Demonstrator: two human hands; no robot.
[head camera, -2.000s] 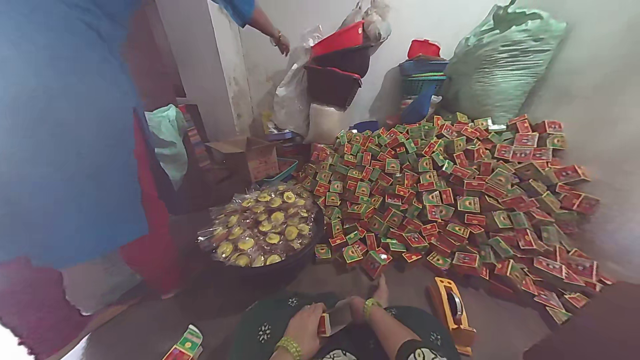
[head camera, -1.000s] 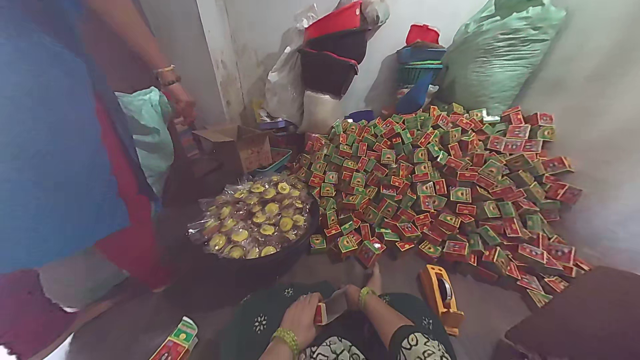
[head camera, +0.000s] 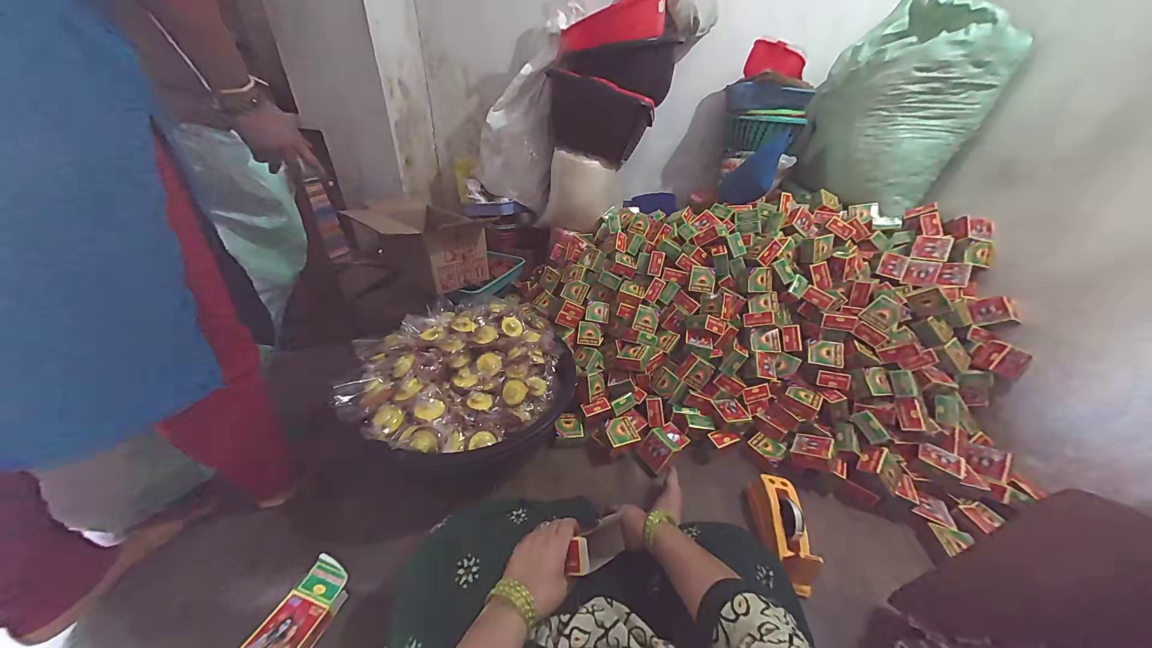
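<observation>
In my lap, my left hand (head camera: 543, 558) is closed on a small cardboard box (head camera: 579, 555) whose red and yellow side shows. My right hand (head camera: 630, 529) is at the box's grey-brown open part, its fingers partly hidden. Left of my knees, flat printed cartons (head camera: 301, 607) in red and green lie on the floor. An orange tape dispenser (head camera: 783, 531) rests right of my right knee. Beyond my legs stands a dark tub (head camera: 540, 421) heaped with clear-wrapped items with yellow round tops (head camera: 486, 363). A large pile of small red and green boxes (head camera: 760, 337) spreads to its right.
A person in blue (head camera: 99, 243) stands close at the left. Behind the tub are an open cardboard box (head camera: 450, 252) and a teal tray (head camera: 493, 281). Stacked dark bins (head camera: 598, 112), baskets (head camera: 765, 130) and a big green sack (head camera: 909, 108) line the wall. A brown surface (head camera: 1035, 576) is at lower right.
The standing person's hand was lowered from beside the bins at the back to the left side. My two hands stay together at the small box in my lap.
</observation>
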